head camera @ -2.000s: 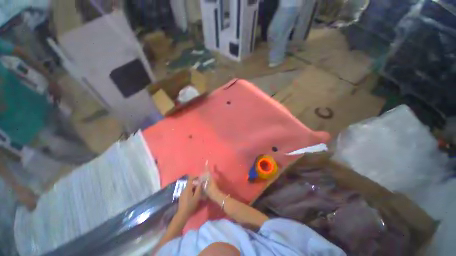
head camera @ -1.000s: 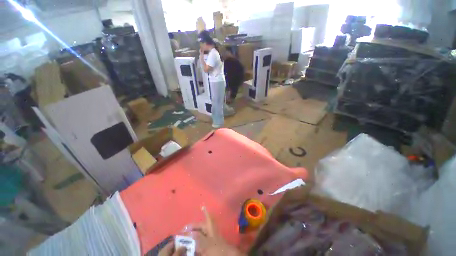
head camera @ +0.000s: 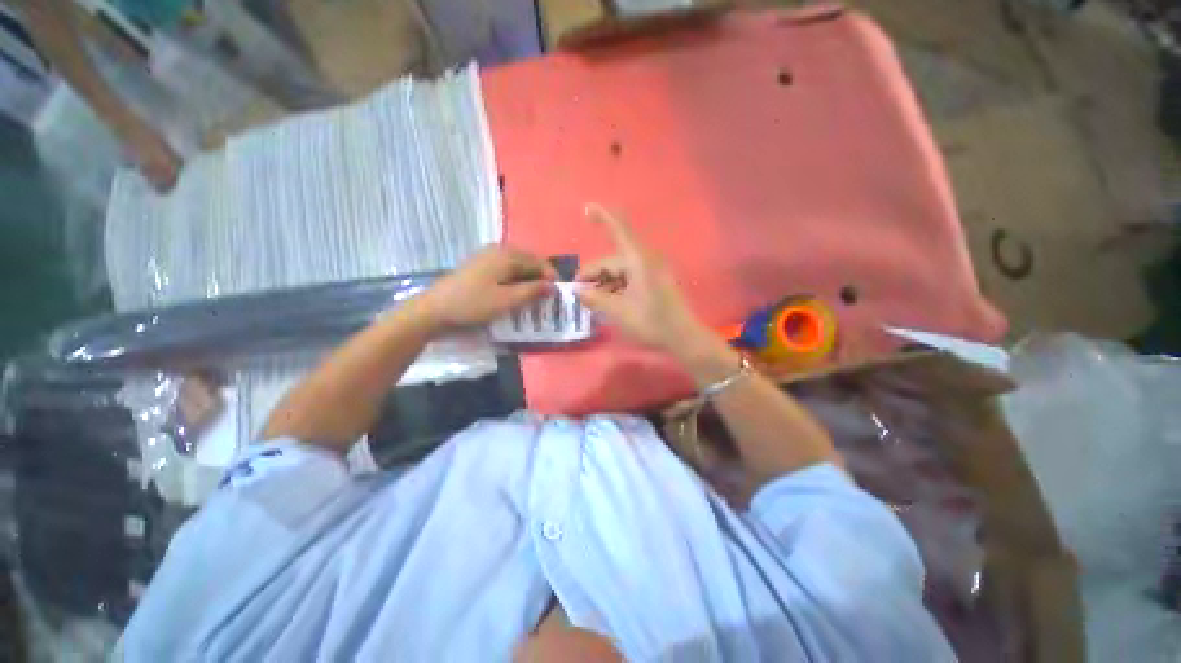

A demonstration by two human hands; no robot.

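A small white barcode label or slip with black marks (head camera: 551, 315) is at the fingertips of both hands, at the right end of the long dark part. My left hand (head camera: 492, 285) pinches its upper left side. My right hand (head camera: 637, 292) pinches its upper right side, with the index finger pointing away from me. The long dark part (head camera: 272, 315) in glossy clear film lies across the white stack, and its right end is partly hidden by my left hand and the label.
White stacked sheets (head camera: 311, 188) are at left, the coral-red sheet (head camera: 803, 168) at right. A blue and orange-yellow tape dispenser (head camera: 795, 330) sits on its near edge. An open carton (head camera: 1043, 518) of shiny packs is at near right. Another person's arm (head camera: 110, 110) reaches in at upper left.
The view has swung down from the room to the table. A second ago the label was low in the picture; now it lies between both hands beside the dark part's end.
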